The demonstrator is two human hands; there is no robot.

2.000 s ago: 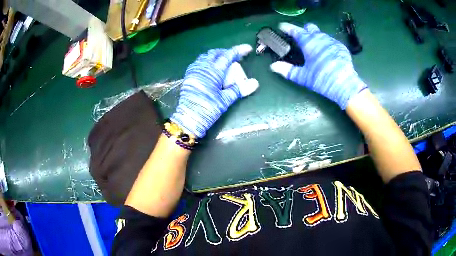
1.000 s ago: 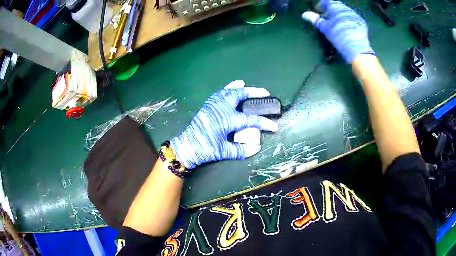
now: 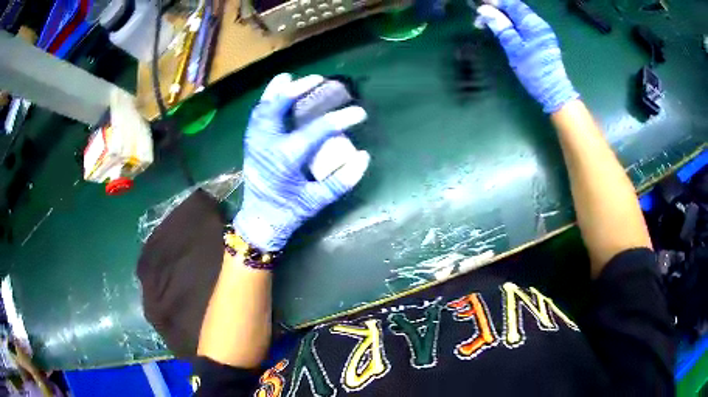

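My left hand (image 3: 291, 159), in a blue-white knit glove, holds a black power adapter (image 3: 324, 101) between its fingers above the green bench (image 3: 435, 163). A small white pad (image 3: 332, 157) is kept in the same palm. My right hand (image 3: 532, 54), gloved too, is stretched to the top edge near the instrument. Its fingertips are pinched together, and the picture's edge and blur hide whether anything is between them. The adapter's cable cannot be made out.
A dark brown cloth (image 3: 182, 271) lies by my left forearm. A small white box with a red part (image 3: 120, 151) stands at the grey post. The instrument (image 3: 307, 15) and pens (image 3: 190, 54) are at the far side. Black adapters (image 3: 650, 91) lie at the right; a black heap (image 3: 679, 256) is lower right.
My left hand first took the adapter and drew it nearer; it has since moved up and left with it. My right hand let go of the adapter body and moved to the top edge.
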